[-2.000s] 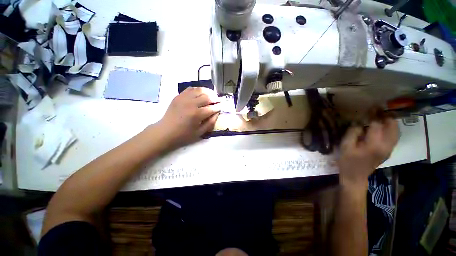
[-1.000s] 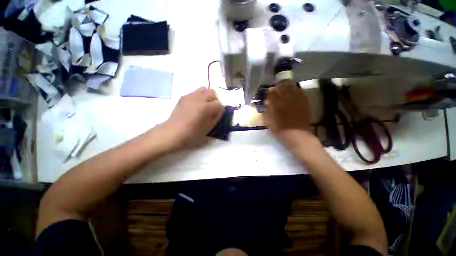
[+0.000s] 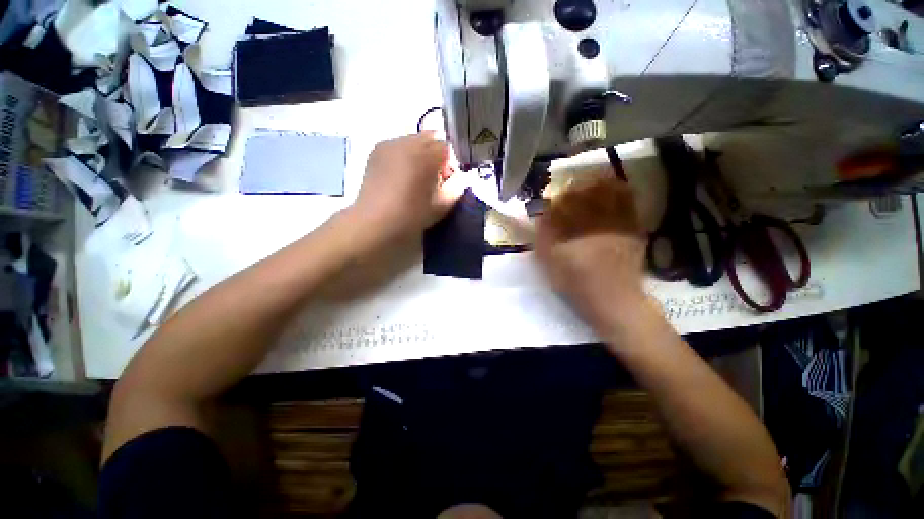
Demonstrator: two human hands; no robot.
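A dark fabric rectangle [image 3: 454,239] lies just left of the needle area, its lower part hanging free towards the table's front edge. My left hand [image 3: 403,182] grips its upper end, with a small white piece [image 3: 505,215] beside the fingertips under the bright light. My right hand [image 3: 591,235] is right of the presser foot [image 3: 486,174], fingers bent and blurred; whether it holds anything is hidden. The white sewing machine head [image 3: 648,71] stands over the fingertips.
Stacked dark panels [image 3: 284,67] and a grey panel [image 3: 294,163] lie upper left. A black-and-white heap [image 3: 167,91] and white pieces [image 3: 142,279] lie far left. Black-handled scissors [image 3: 692,238] and red-handled scissors [image 3: 770,262] lie right of my right hand.
My right hand came from beside the scissors to the needle area. The red-handled scissors came into view. The dark rectangle, before mostly under my left hand, now hangs more upright and shows more.
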